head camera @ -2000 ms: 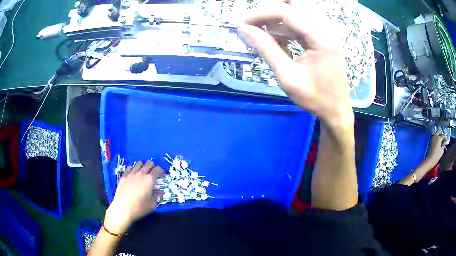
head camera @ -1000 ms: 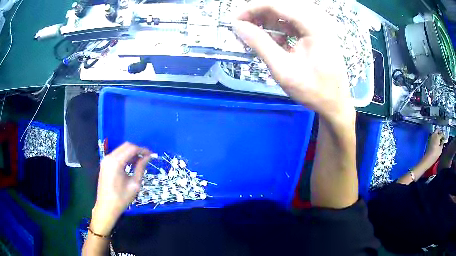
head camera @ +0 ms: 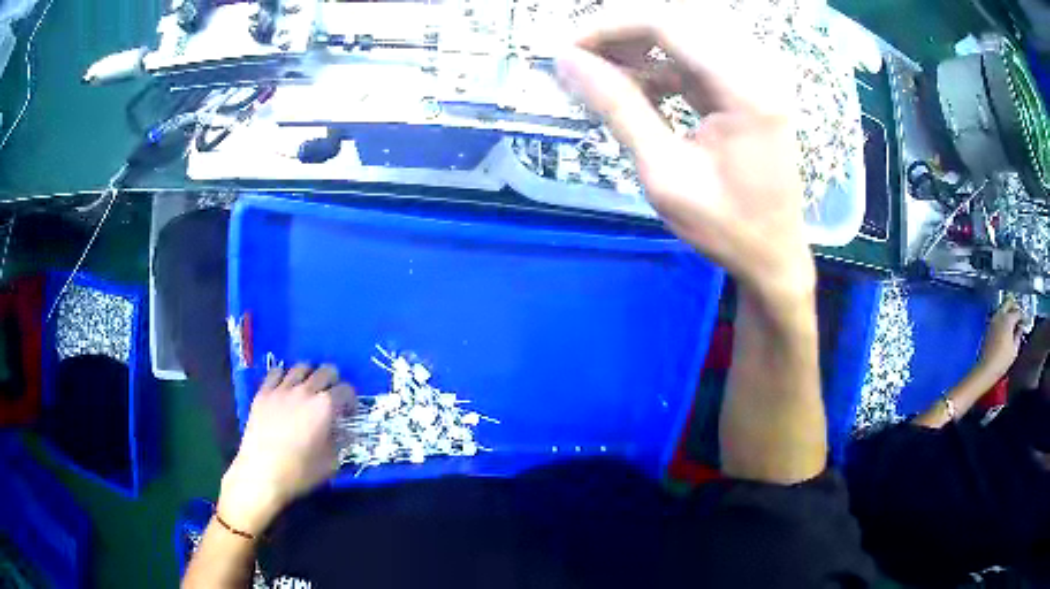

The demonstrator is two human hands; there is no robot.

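A loose pile of small white stemmed parts [head camera: 415, 420] lies in the near left part of the large blue bin [head camera: 495, 311]. My left hand [head camera: 297, 431] is at the left side of the pile, back of the hand up, with curled fingers; its fingertips and anything in them are hidden. My right hand [head camera: 702, 138] is raised over the bench beside the metal assembly fixture [head camera: 461, 58], thumb and fingers curved apart. Small parts show behind its fingers; whether it holds one is unclear in the glare.
A clear tray [head camera: 841, 207] of pale parts lies behind my right hand, with a flat dark rectangle [head camera: 875, 178] at its edge. Smaller blue bins with pale parts stand left [head camera: 94, 328] and right [head camera: 887, 368]. A co-worker's hand [head camera: 1004, 334] shows far right. Cables lie left.
My left hand rose from the pile's left side with a stemmed part at its fingertips, then came back down there. My right hand stays over the fixture; its thumb and fingers shifted slightly.
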